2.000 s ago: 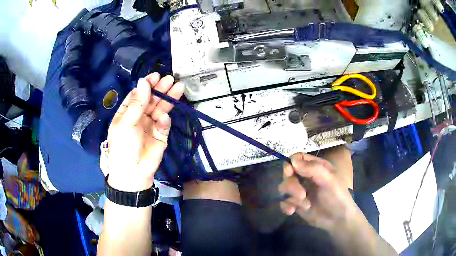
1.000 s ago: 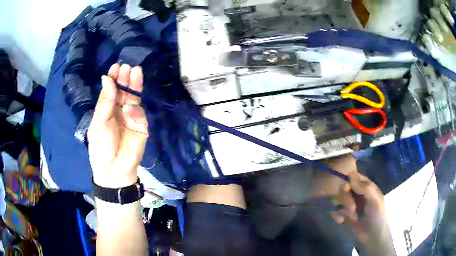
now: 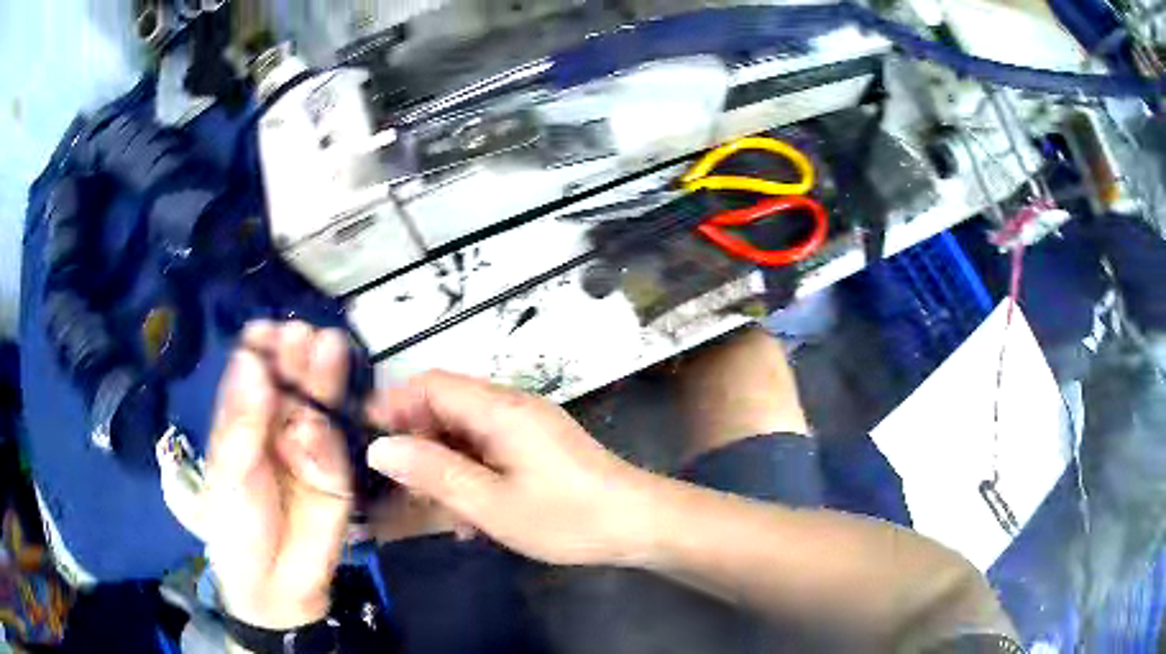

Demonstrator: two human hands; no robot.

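A narrow navy strip (image 3: pixel 307 399) runs across the fingers of my left hand (image 3: pixel 284 473), which is palm up with the strip under the thumb. My right hand (image 3: pixel 492 454) is close beside it, thumb and fingers pinched together at the strip. Both hands are somewhat blurred, and most of the strip is hidden or lost against dark cloth. The stained white sewing machine (image 3: pixel 448 288) lies beyond the hands, with scissors on its front: one yellow handle (image 3: pixel 799 160) and one red handle (image 3: pixel 808 249).
Ridged navy coils (image 3: pixel 79 300) lie on blue cloth (image 3: pixel 58 473) at the left. A wide navy strip (image 3: pixel 691 38) crosses the machine's back. A blue crate (image 3: pixel 927 300) and a white board (image 3: pixel 953 441) with a pink cord (image 3: pixel 1014 288) are at the right. My knees are below the machine.
My right hand has moved left from the far end of the stretched strip to beside my left hand. The view has shifted, so the machine and scissors appear further left.
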